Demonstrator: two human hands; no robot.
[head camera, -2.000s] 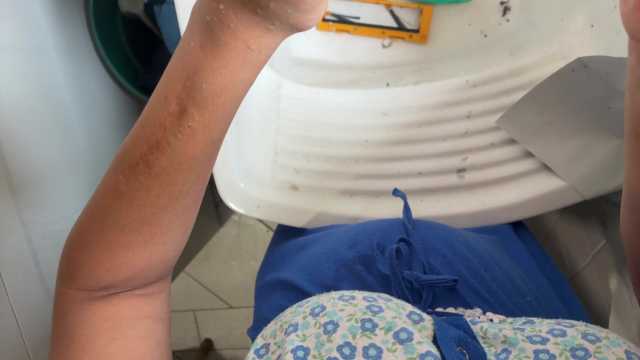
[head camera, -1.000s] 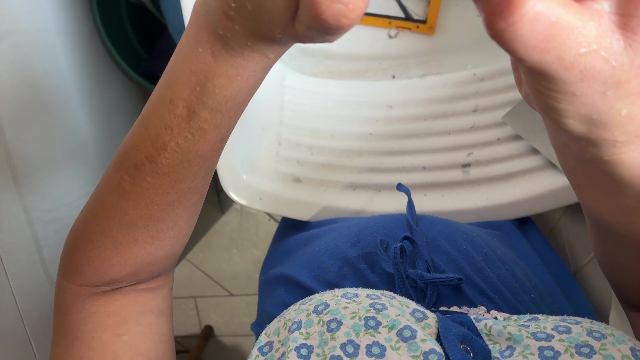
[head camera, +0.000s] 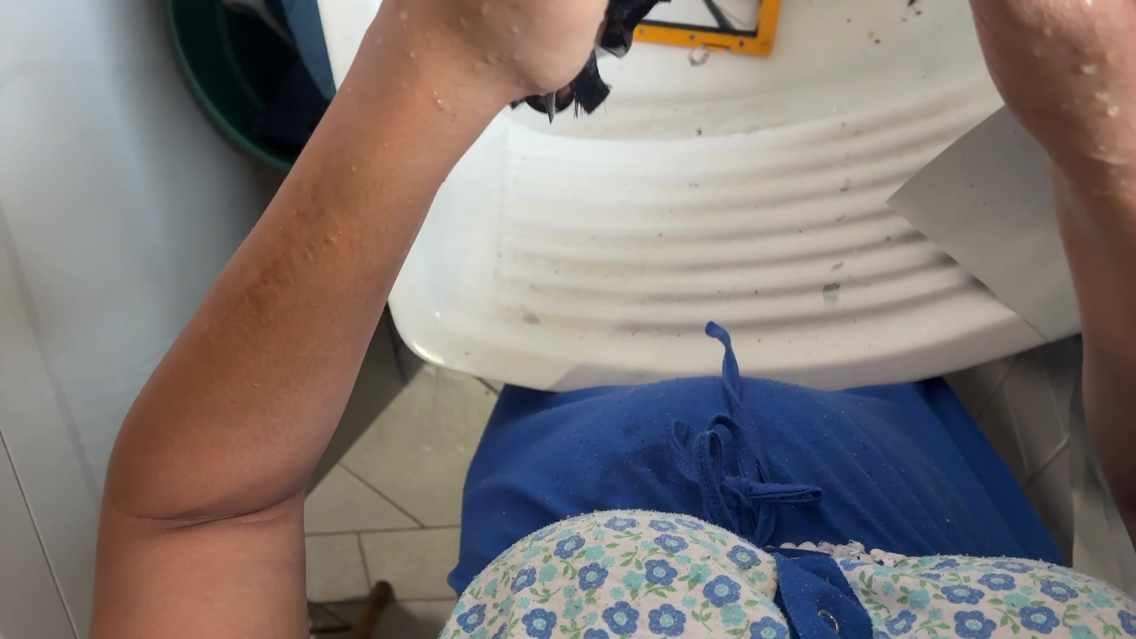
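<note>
Wet with droplets, my left hand (head camera: 524, 40) is at the top edge, closed around a dark, ragged, bristly object (head camera: 590, 84) whose kind I cannot tell. My right hand (head camera: 1065, 53) is cut off at the upper right; its fingers are out of view, so what it touches is hidden. Between the hands, an orange frame with dark strips (head camera: 710, 40) lies in the white laundry sink. Below it spreads the sink's ribbed washboard (head camera: 728, 248), dotted with dark specks.
A grey flat sheet (head camera: 994, 222) lies over the sink's right side, under my right forearm. A dark green tub (head camera: 209, 98) holding dark cloth stands at the upper left. The sink's front rim (head camera: 497, 368) touches or nearly touches my blue clothing. Tiled floor (head camera: 417, 453) shows below.
The dark ragged object now shows at my left hand, where the earlier frames do not show it. My right hand came into fuller view a second ago and has since moved back towards the upper right.
</note>
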